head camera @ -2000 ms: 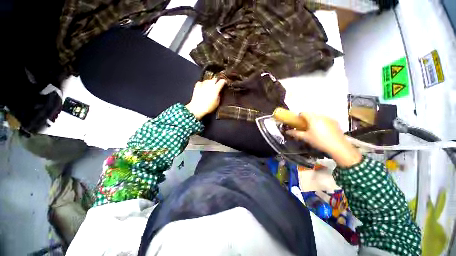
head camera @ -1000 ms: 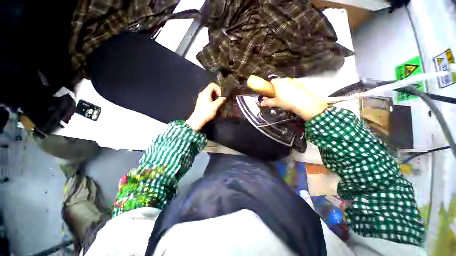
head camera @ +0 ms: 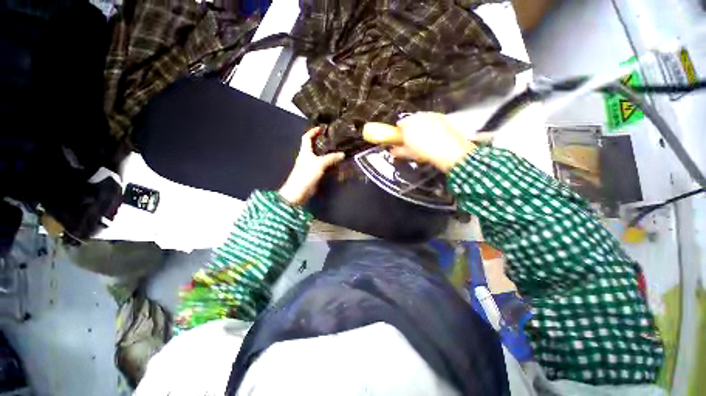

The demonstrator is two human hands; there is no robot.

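Observation:
The dark brown plaid garment (head camera: 395, 66) lies crumpled over the white table, its near part on the black padded board (head camera: 224, 139). My right hand (head camera: 433, 141) grips the wooden handle of the steam iron (head camera: 399, 179), whose pale-rimmed metal plate rests over the cloth near the board's right end. The cloth under the iron is mostly hidden. My left hand (head camera: 308, 168) is at the near edge of the garment, left of the iron, thumb and fingers spread around the cloth edge; whether it pinches the cloth is unclear.
A small black device (head camera: 142, 198) lies on the white table's left part. More plaid cloth (head camera: 166, 54) is heaped at the far left, beside dark garments (head camera: 50, 93). The iron rest (head camera: 577, 158) stands at the right. Hose and cable run right from the iron. Blue items lie below the table edge.
The iron has moved left from the board's right end, over the plaid strip and close to my left hand. My left hand has shifted slightly, with its fingers spreading. Hose and cable have swung upward.

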